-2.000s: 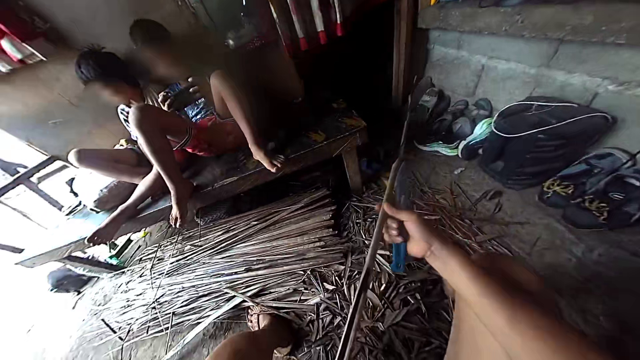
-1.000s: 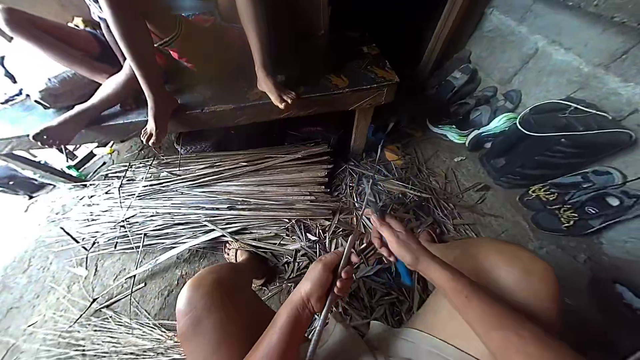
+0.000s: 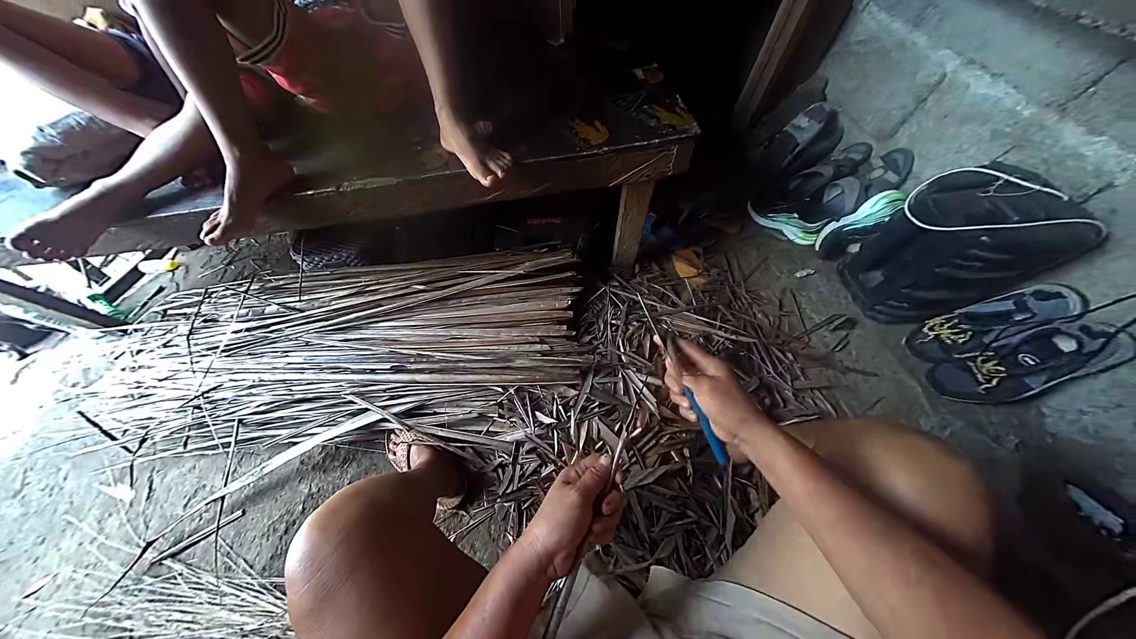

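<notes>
My left hand (image 3: 581,510) is closed around a thin bundle of dry leaf strips (image 3: 568,595), whose lower part runs down toward my lap. To its upper right, my right hand (image 3: 710,395) grips a knife with a blue handle (image 3: 706,426); its narrow blade points up and left, and its edge is hard to make out. Short cut scraps of dry leaf (image 3: 657,497) lie heaped on the ground below both hands. Left of the heap, long dry strips (image 3: 426,328) are laid side by side in a thick pile, their ends roughly even on the right.
Two people sit on a wooden bench (image 3: 390,195) beyond the pile, bare feet hanging over its edge. At right by the block wall (image 3: 994,89) are a black bag (image 3: 976,240), sneakers (image 3: 1012,346) and sandals (image 3: 852,186). More thin strips (image 3: 160,586) lie at lower left.
Two seconds ago the right hand held long strips upright beside the knife; the left hand was out of view. Now the left hand holds strips low, near my lap. The view has tilted downward.
</notes>
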